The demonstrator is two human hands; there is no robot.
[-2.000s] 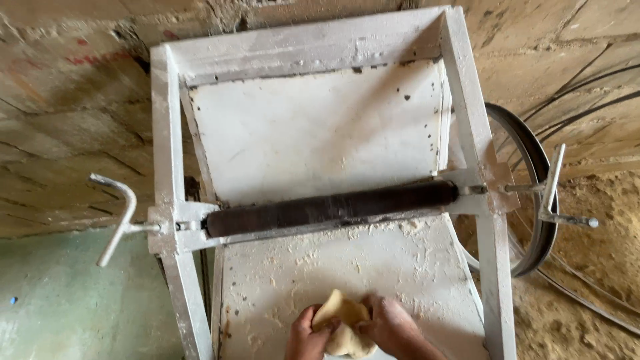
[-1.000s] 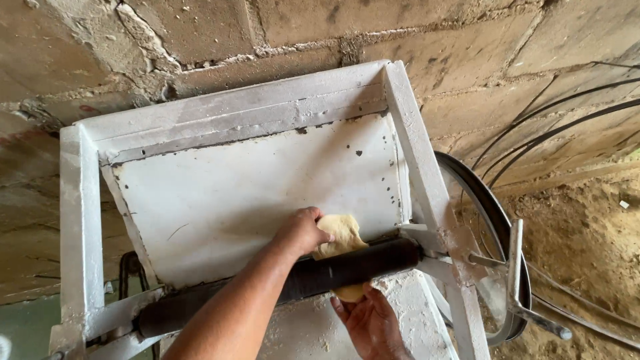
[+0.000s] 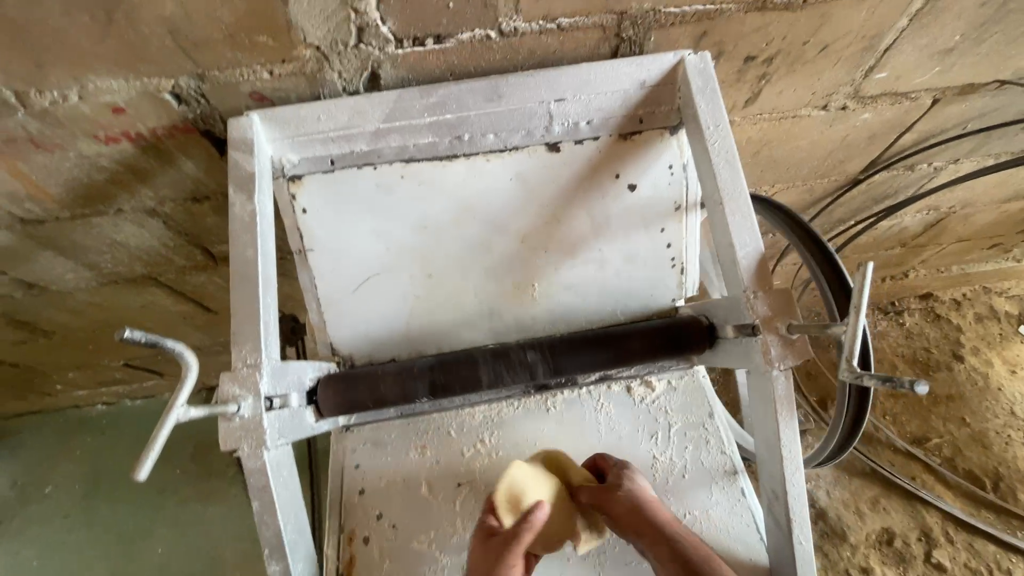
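Note:
A piece of pale yellow dough [image 3: 532, 496], bent over on itself, is held between both hands above the lower white metal tray [image 3: 424, 488]. My left hand [image 3: 508, 536] grips its left side, thumb on top. Its right edge is pinched in the fingers of my right hand [image 3: 624, 496]. Beyond the hands, a dark metal roller [image 3: 512, 364] lies across the white-painted metal frame of a dough roller machine, touching neither the dough nor the hands. Crumbs and smears of dough stick to the lower tray. Behind the roller slopes an upper white metal panel [image 3: 480, 248].
Bent metal screw handles stick out at the left [image 3: 172, 400] and right [image 3: 860, 352] of the frame. A large spoked-type wheel rim [image 3: 852, 320] stands by its right side, near black cables [image 3: 928, 172]. A brick wall [image 3: 800, 40] rises behind; dirt ground lies right.
Both hands have come back from the roller to the near side, bringing the dough. One second ago the left arm reached over the roller and the dough was at its right part.

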